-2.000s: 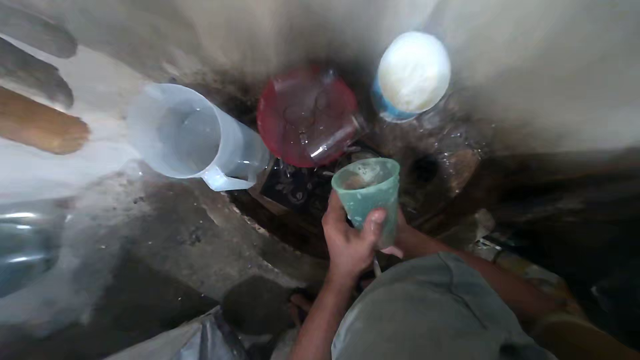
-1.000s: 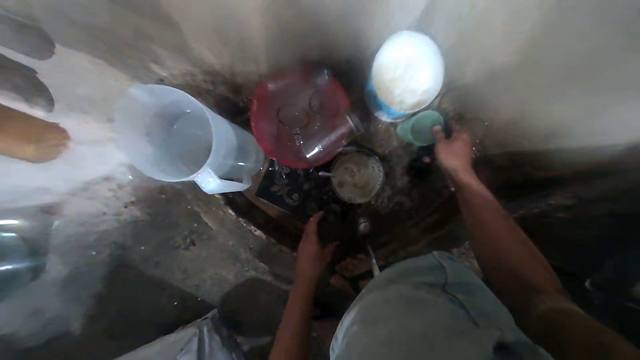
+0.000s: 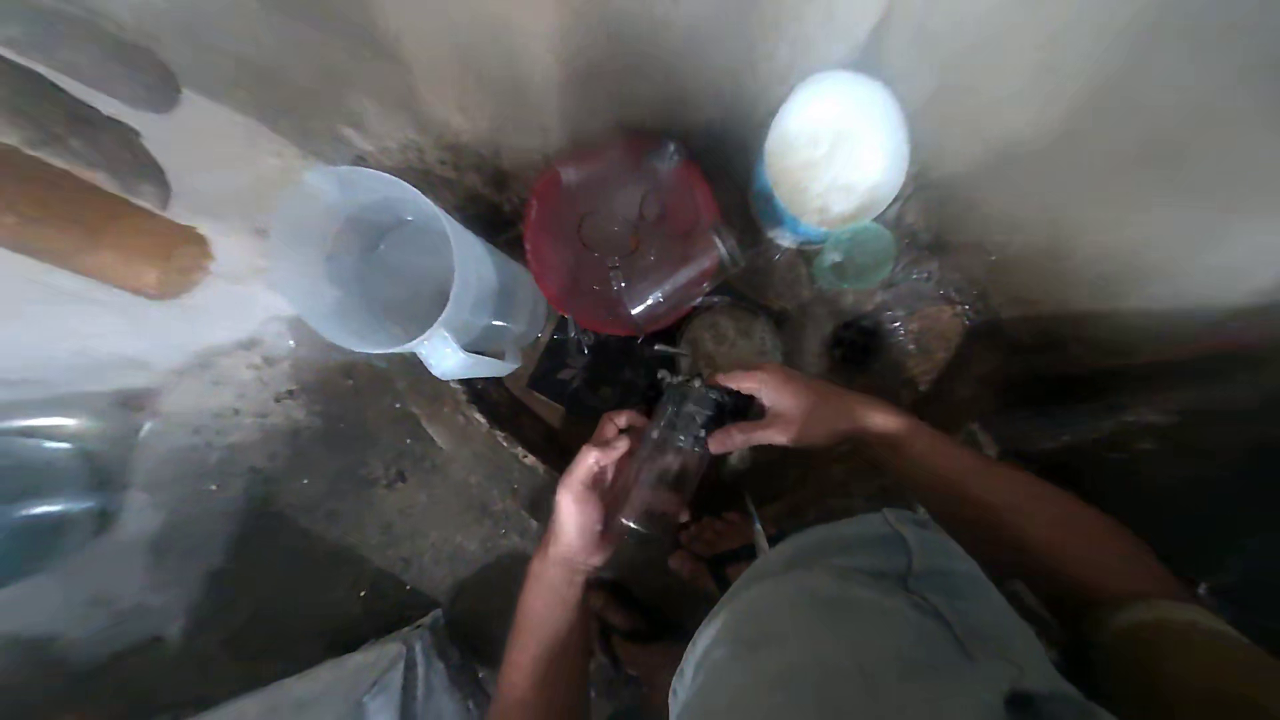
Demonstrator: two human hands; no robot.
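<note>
My left hand is closed around the side of a clear drinking glass, tilted between my hands. My right hand presses a dark, wet scrubbing pad at the upper end of the glass; the pad's exact kind cannot be told. Just beyond my right hand is a round bowl of cloudy liquid with a utensil handle at its edge. A red plastic basin holding clear glassware sits farther back. The green plastic cup lies beside a white and blue tub.
A large translucent plastic jug with a handle stands left of the basin. A rounded wooden pole juts in at the left edge, above a shiny clear container. My feet are below the glass, and a wall rises behind the basin.
The green cup, held by both hands at first, was put down by the tub with my right hand. Both hands have come together in front of me on a clear glass.
</note>
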